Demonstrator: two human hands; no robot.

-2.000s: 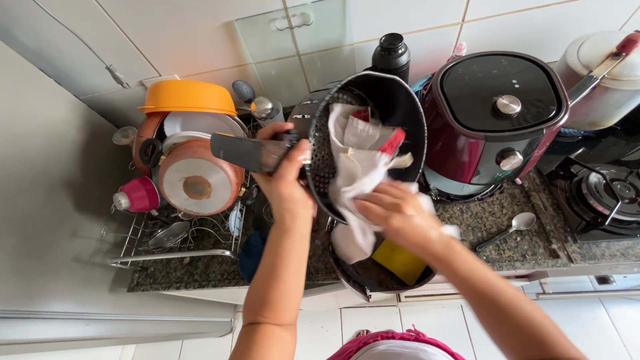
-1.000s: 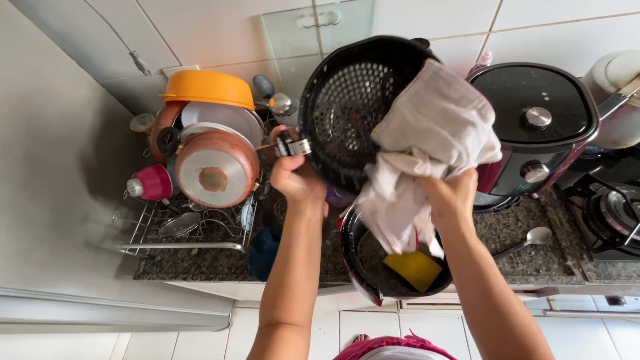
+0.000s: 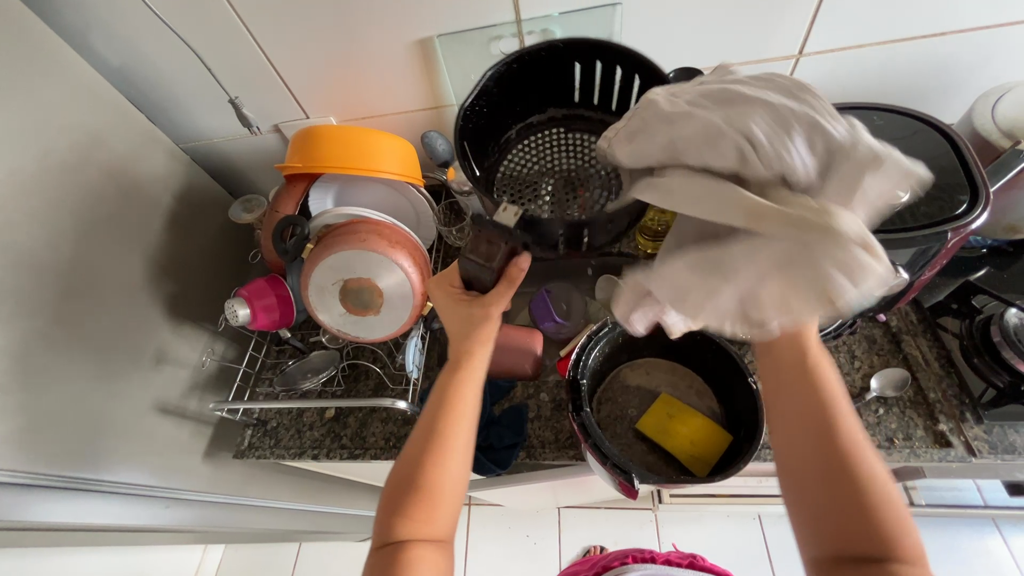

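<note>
My left hand [image 3: 478, 300] grips the dark handle of a black air fryer basket [image 3: 560, 168], tilted so its perforated base and slotted wall face me. A pale cloth [image 3: 752, 200], blurred by motion, covers my right hand, which holds it by the basket's right rim; only the wrist shows, so its point falls there [image 3: 788, 340]. Below them a black air fryer drawer [image 3: 588, 448] stands at the counter's front, with a yellow sponge [image 3: 684, 433] inside. The air fryer body [image 3: 920, 168] is behind the cloth at the right.
At the left a wire dish rack [image 3: 312, 405] holds a copper-coloured pan [image 3: 366, 280], plates, an orange bowl [image 3: 352, 152] and a pink container [image 3: 268, 303]. A purple cup [image 3: 558, 309] lies in the sink area. A spoon [image 3: 888, 383] rests near the gas stove [image 3: 1004, 336] at the right.
Two seconds ago the cloth was inside the basket; now it is bunched at the basket's right side. The basket has been turned so that its inside faces me more.
</note>
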